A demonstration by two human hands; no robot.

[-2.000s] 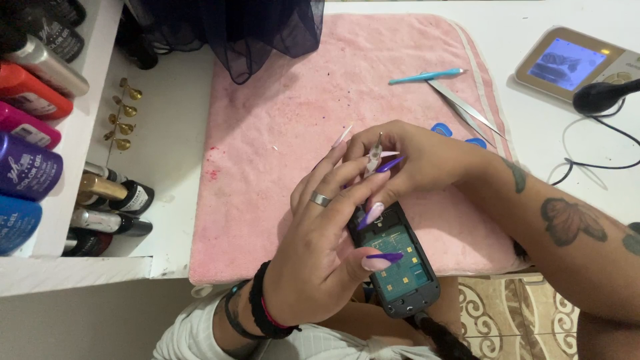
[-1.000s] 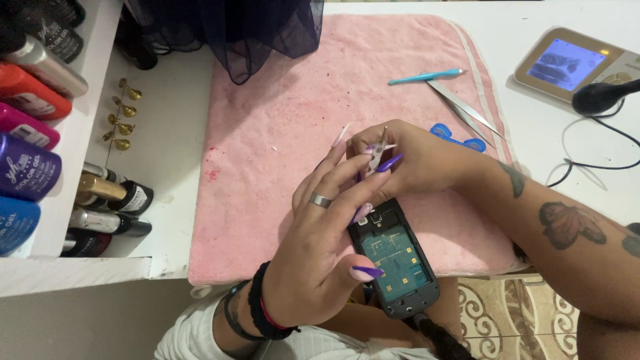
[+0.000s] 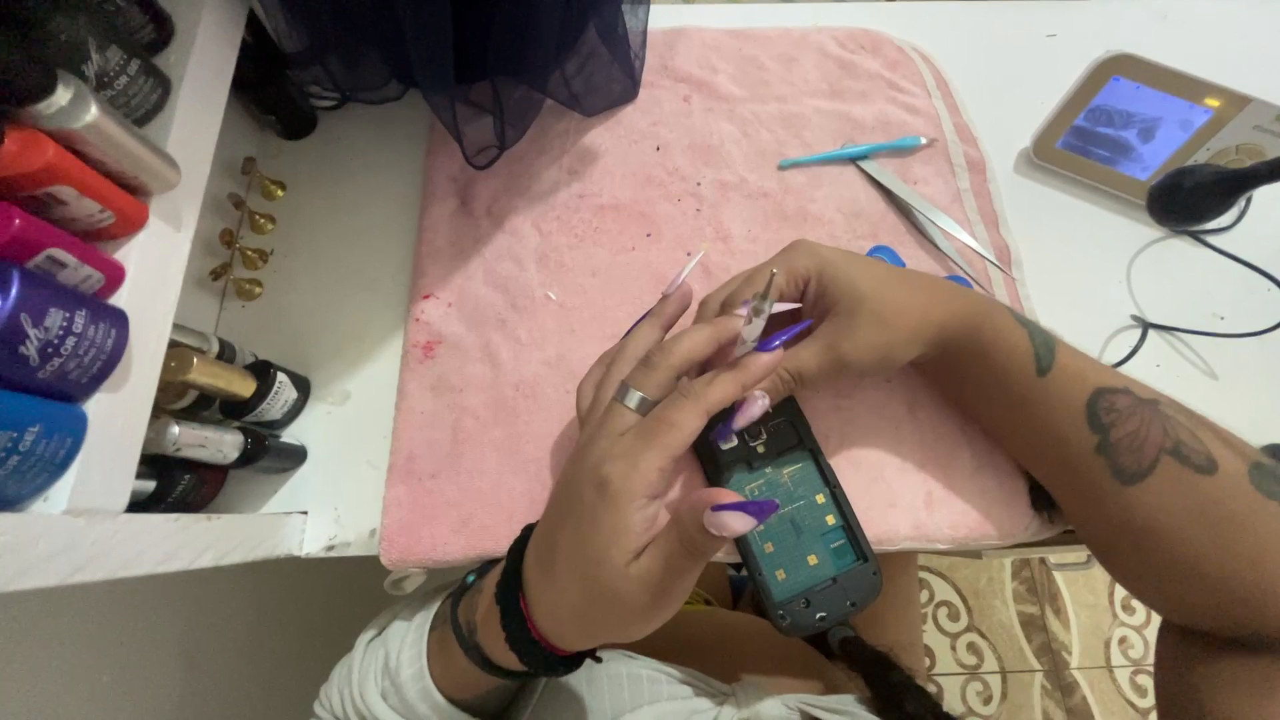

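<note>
A mobile phone with its back cover off point(image 3: 800, 520) lies tilted at the pink towel's front edge, its green inside panel and screws showing. My left hand point(image 3: 640, 440), with a ring and long purple and pink nails, reaches over the phone's upper left; its thumb is over the panel and its other fingers meet a slim metal-tipped tool point(image 3: 757, 318). My right hand point(image 3: 835, 310) bends in above the phone's upper end, its fingers around that tool, whose bare tip points up. The tool's lower end is hidden by the fingers, and how firmly my left hand grips is unclear.
On the pink towel point(image 3: 560, 220) lie a light-blue pen-like tool point(image 3: 850, 152), metal tweezers point(image 3: 935, 215) and blue pieces point(image 3: 885, 256). A screened device point(image 3: 1090, 185) and a black cable are at right. Nail polish bottles point(image 3: 60, 330) fill the left shelf; dark sheer fabric point(image 3: 540, 60) hangs at top.
My left thumb has shifted a little over the phone's panel. The tool's tip and my right hand have moved slightly, and the blue pieces are more covered by my right wrist than one second ago.
</note>
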